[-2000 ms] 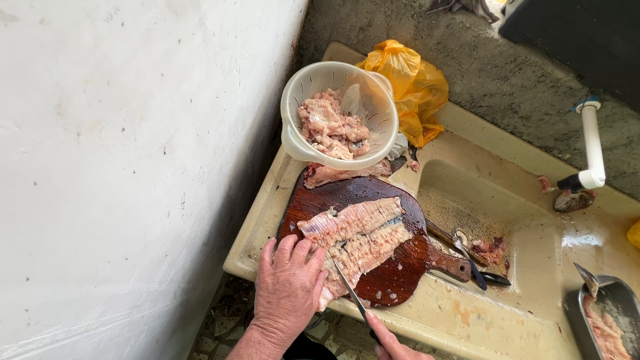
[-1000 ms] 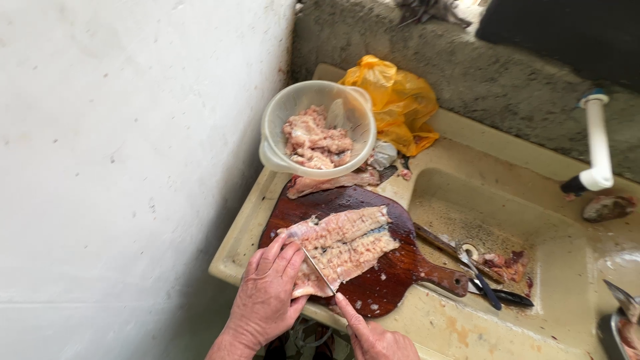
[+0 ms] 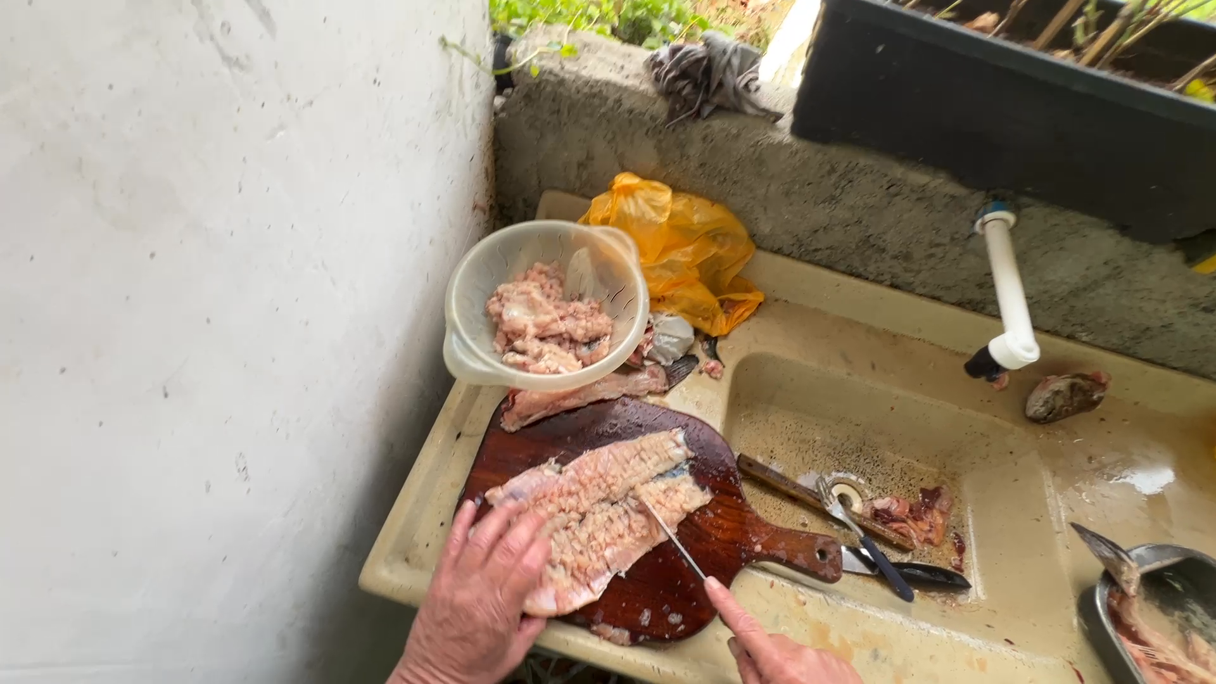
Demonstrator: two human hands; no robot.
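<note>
A pale pink fish fillet (image 3: 598, 513), scored with many cuts, lies opened out on a dark wooden cutting board (image 3: 703, 446). My left hand (image 3: 484, 589) presses its fingers on the fillet's left edge. In my right hand (image 3: 779, 651) is a knife (image 3: 676, 540), index finger stretched along it, with the blade tip at the right part of the fillet. Behind the board, a translucent plastic colander (image 3: 465, 294) holds chopped fish flesh (image 3: 546, 318). Between colander and board lies another fish piece (image 3: 579, 394) with a dark tail. The knife's handle is hidden by my hand.
A fork (image 3: 864, 537), another knife (image 3: 917, 575), a wooden-handled tool (image 3: 788, 484) and scraps (image 3: 917, 513) lie in the sink basin (image 3: 855, 399). Behind are a yellow plastic bag (image 3: 674, 247) and white pipe (image 3: 1005, 285). A metal bowl of fish (image 3: 1107, 608) stands right; a white wall (image 3: 237, 332) rises left.
The knife has moved from the fillet's near left part to its right part. My left hand stays at the left edge. The view has tilted up, showing more of the ledge and planter.
</note>
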